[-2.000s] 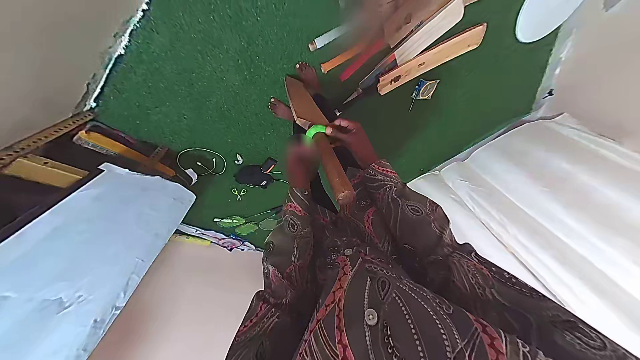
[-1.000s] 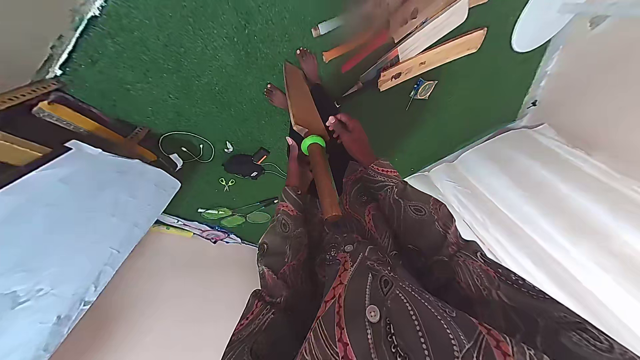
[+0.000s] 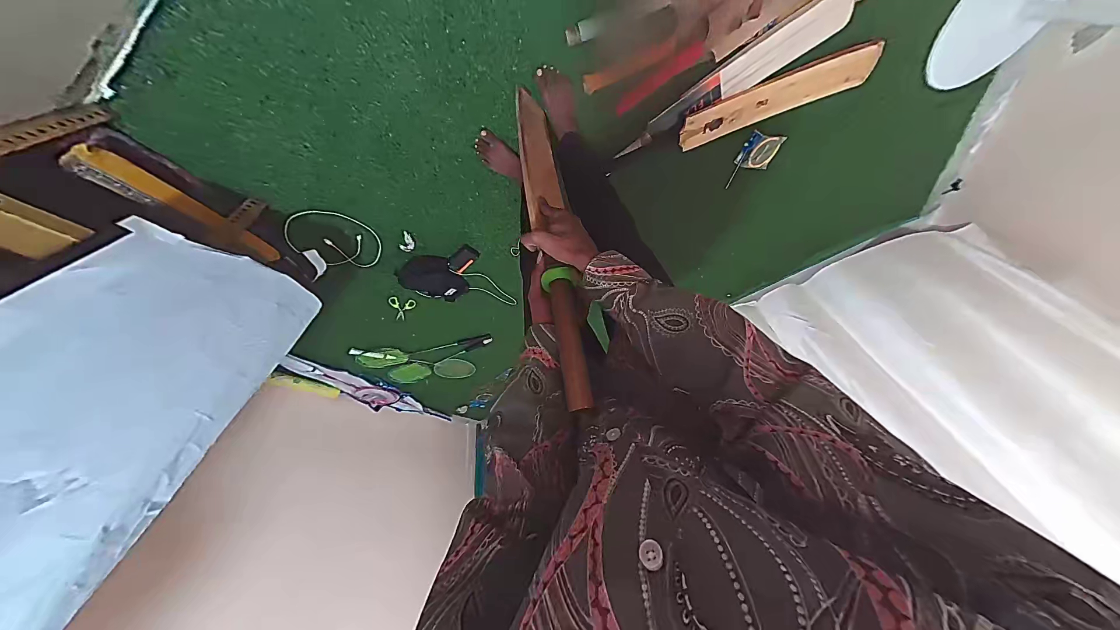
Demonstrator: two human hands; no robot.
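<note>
A wooden cricket bat [image 3: 540,166] lies lengthwise between my legs, blade toward my feet and brown handle toward my body. A bright green band [image 3: 559,277] rings the bat where handle and blade meet. My right hand [image 3: 561,236] lies across the blade just above the band, its fingers closed over the wood. My left hand [image 3: 539,291] is at the left side of the bat beside the band, mostly hidden behind the bat and my right hand; its fingers cannot be made out.
Several more cricket bats [image 3: 779,94] lie at upper right, near a small packet [image 3: 763,151]. Left of my legs are a white cable [image 3: 374,231], a black pouch [image 3: 429,277], green scissors [image 3: 402,307] and badminton rackets [image 3: 411,372]. White sheets [image 3: 971,350] border the right side.
My right hand has moved from beside the green band onto the blade. My left hand, seen left of the band one second ago, is now mostly hidden.
</note>
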